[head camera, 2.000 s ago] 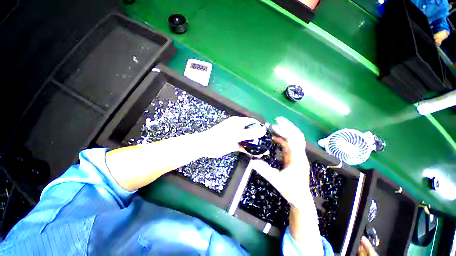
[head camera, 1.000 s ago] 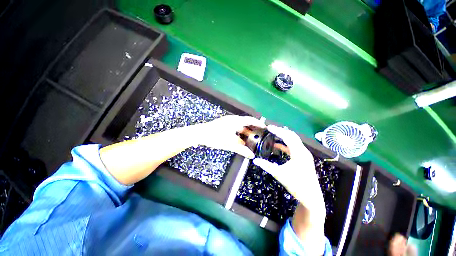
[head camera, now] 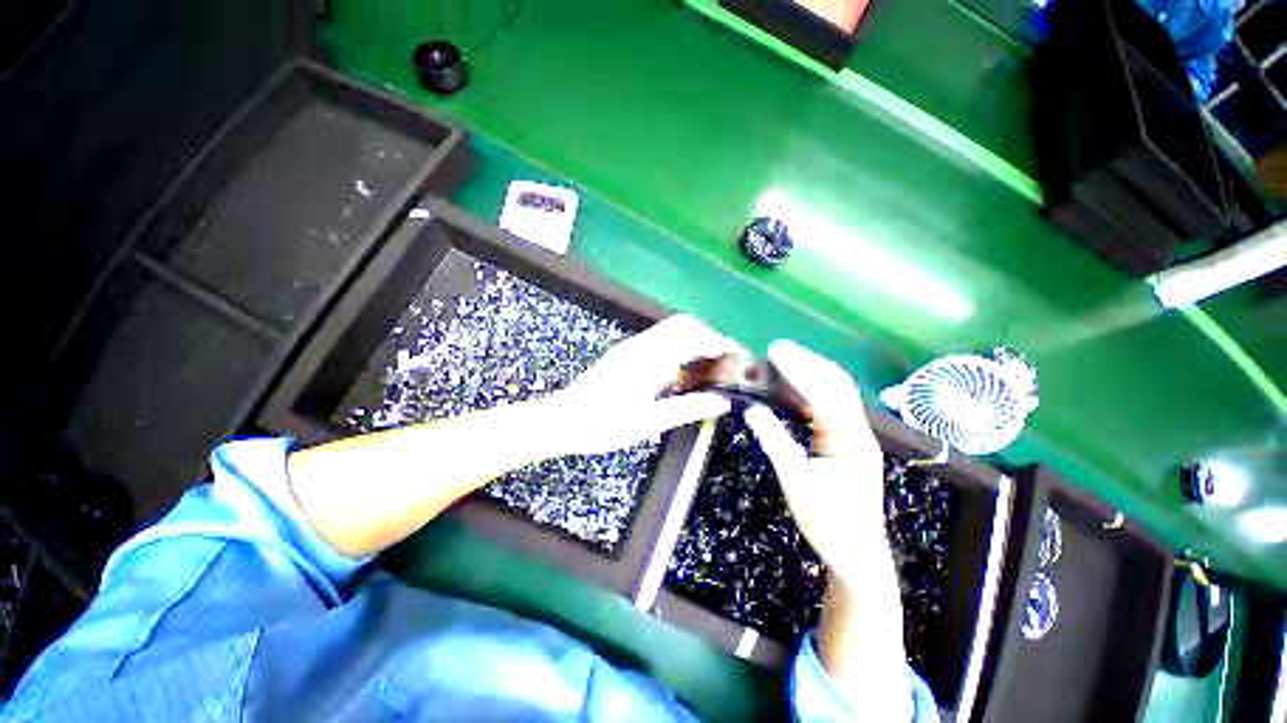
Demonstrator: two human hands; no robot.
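My left hand [head camera: 642, 379] and my right hand [head camera: 830, 449] hold a round black unit [head camera: 737, 379] between them, above the divider of the parts bin. My fingers cover much of the unit, and it is blurred. Small silvery pieces [head camera: 565, 487] fill the left part of the bin below my left forearm. Small dark glossy pieces [head camera: 734, 544] lie in the right part, below and beside my right hand.
An empty divided tray [head camera: 212, 304] is at left. A white counter [head camera: 539, 215] and a white fan [head camera: 965, 403] stand behind the bin. Black units [head camera: 766, 242] sit on the green surface [head camera: 621, 120]. A side tray [head camera: 1080, 622] holds clear rings. Stacked black trays [head camera: 1129, 156] and blue clothing show at upper right.
The unit in my hands has turned from an upright view to a flatter, edge-on one. Units on the green surface have shifted left. The other person's hand at the side tray is gone.
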